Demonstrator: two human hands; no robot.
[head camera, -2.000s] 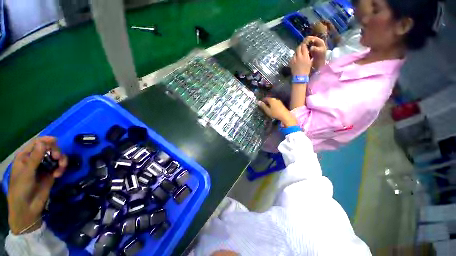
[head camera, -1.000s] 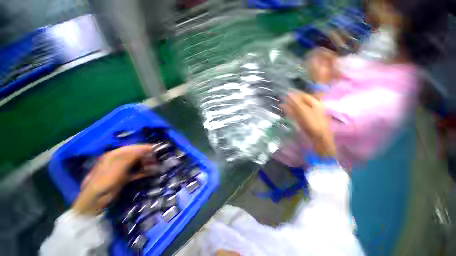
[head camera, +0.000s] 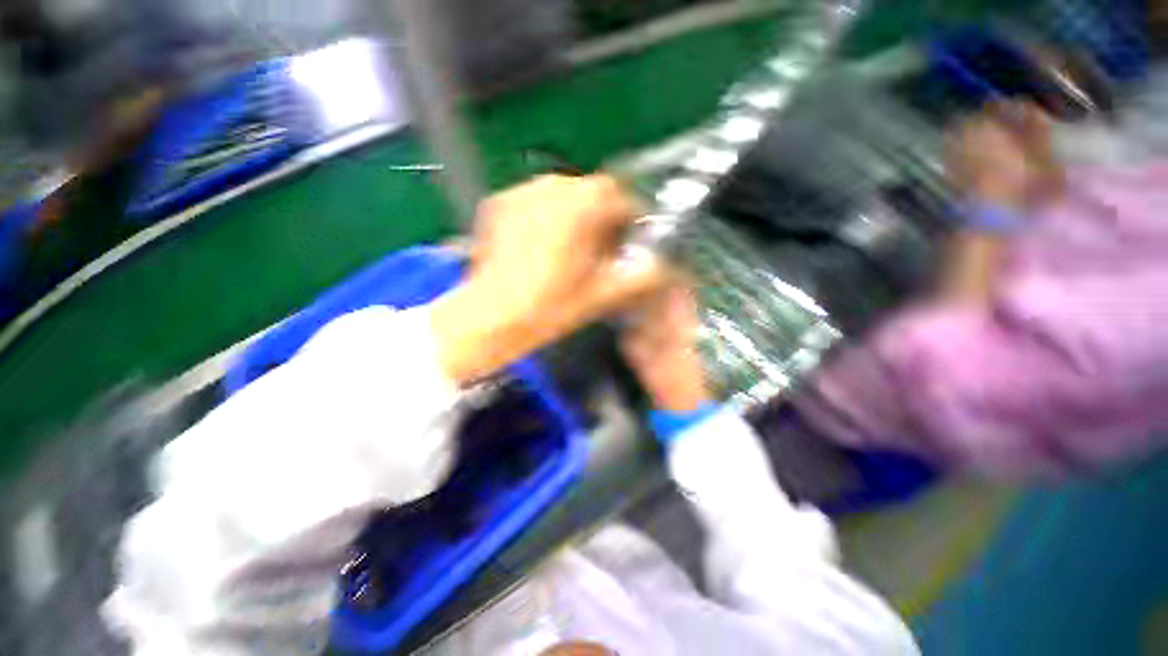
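Note:
The view is blurred. My left hand (head camera: 544, 263) reaches across the blue bin (head camera: 413, 609), its fingers closed at the near end of a shiny clear blister tray (head camera: 743, 122) that is tilted up on edge. My right hand (head camera: 666, 344), with a light blue wrist band, meets my left fingers at the same end; its grip is hard to make out. Below and to the right lies another clear tray with green boards (head camera: 769, 320). Dark housings (head camera: 493, 442) lie in the bin, partly hidden by my left sleeve.
A green conveyor belt (head camera: 288, 237) runs behind, with a slanting grey post (head camera: 438, 96) at its near side. A blue tray (head camera: 211, 147) stands beyond it. On the right is a person in a pink smock (head camera: 1063, 320), hands near another blue bin (head camera: 967, 64).
My left hand has left the bin and moved right and up to the blister trays. One tray is now tilted up. My right hand has come in beside my left. The view has shifted left.

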